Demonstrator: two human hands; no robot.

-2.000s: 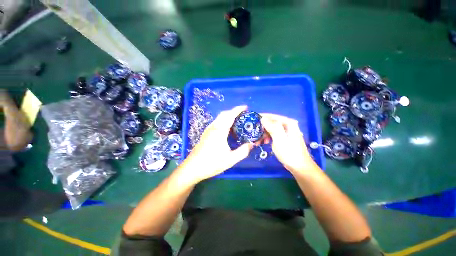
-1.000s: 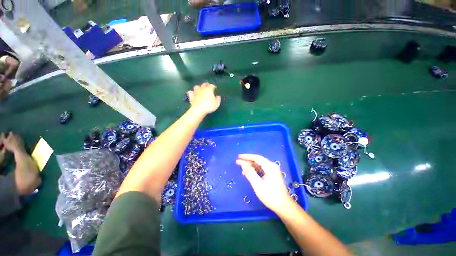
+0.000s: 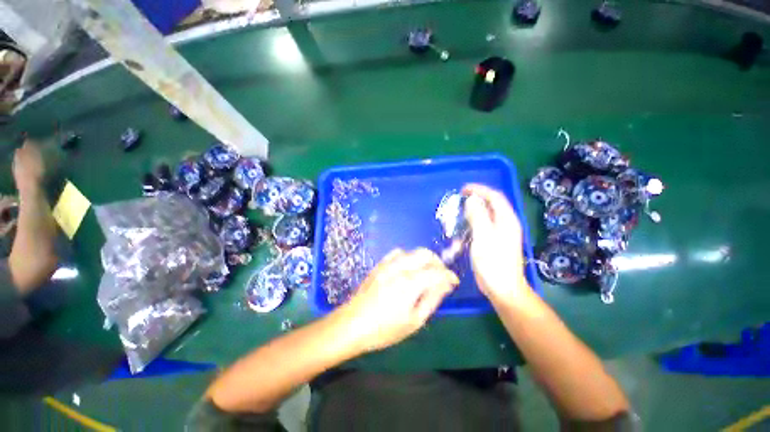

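Observation:
The blue tray (image 3: 405, 164) lies in front of me. My right hand (image 3: 494, 240) is over its right part and grips a round patterned unit (image 3: 450, 211) at the unit's right side. My left hand (image 3: 401, 291) is over the tray's front middle, with its fingertips pinched near the unit's lower end. A small, blurred pale piece, perhaps cord or a fitting, shows between the two hands; I cannot tell what it is. The heap of ring-and-link hardware (image 3: 342, 245) lies along the tray's left side.
Units are piled to the right (image 3: 595, 196) and left (image 3: 294, 229) of the tray. A clear plastic bag (image 3: 160, 253) lies far left. A grey post (image 3: 173, 84) slants above the left pile. A black cup-like object (image 3: 492, 84) and scattered units are at the far side. Another person's arm (image 3: 34, 228) is far left.
My left hand has come back from the far side of the table to the tray. My right hand has a unit in its grip, and the two hands are now close together. The view has tilted down.

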